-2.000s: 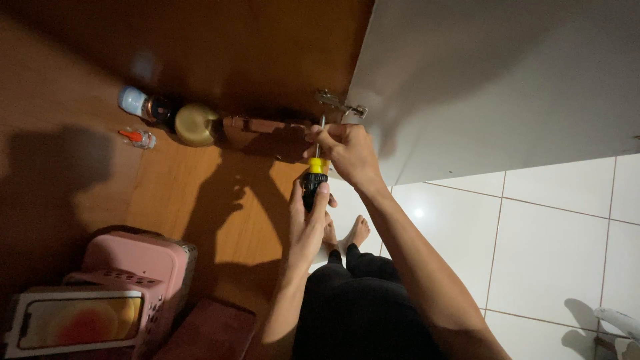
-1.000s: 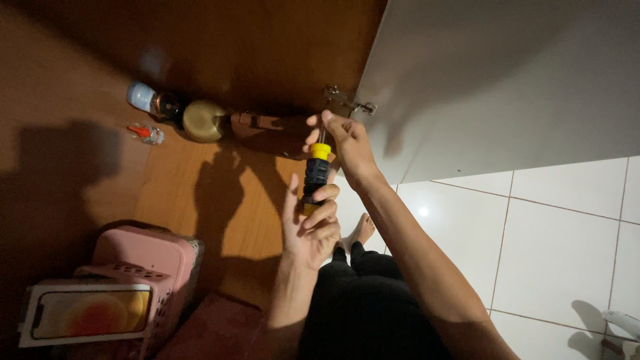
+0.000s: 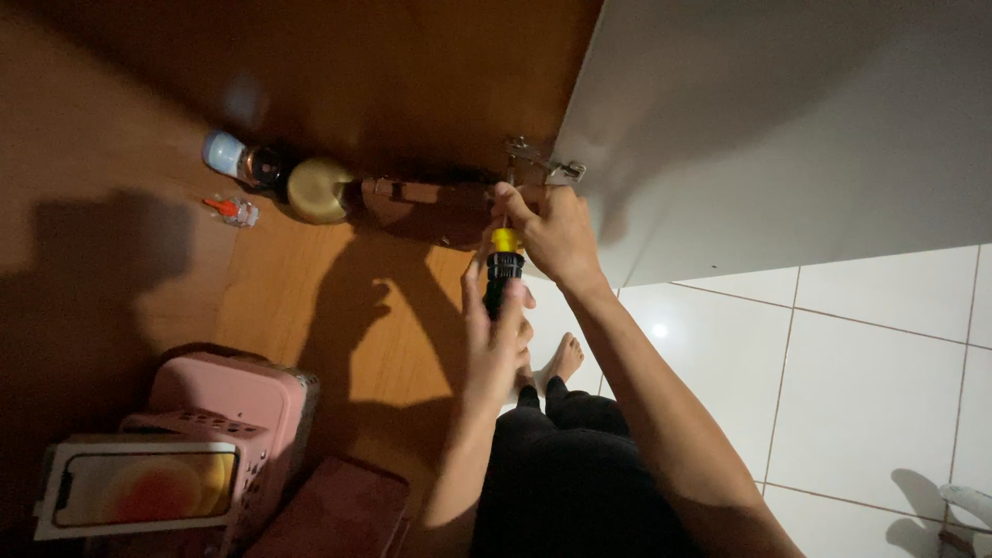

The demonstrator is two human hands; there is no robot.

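Observation:
A screwdriver [image 3: 505, 263] with a black and yellow handle points away from me, its shaft reaching up to a metal cabinet hinge [image 3: 535, 155]. My left hand [image 3: 500, 322] is wrapped around the black handle from below. With thumb and fingers, my right hand [image 3: 554, 225] pinches the shaft just above the yellow collar, close under the hinge. The hinge joins the brown wooden cabinet side to the grey door panel [image 3: 744, 139]. Whether the tip sits in a screw is too small to tell.
Left of the hinge, a brown bag [image 3: 422, 209], a gold round container [image 3: 318, 190], a blue-capped bottle [image 3: 223, 153] and a small bottle with a red tip [image 3: 236, 211] rest on the wooden shelf. Pink baskets [image 3: 225, 387] and a phone box [image 3: 143, 488] are at lower left.
My left hand opened its fingers around the handle one second ago and is now closed on it again. My right hand has stayed at the shaft.

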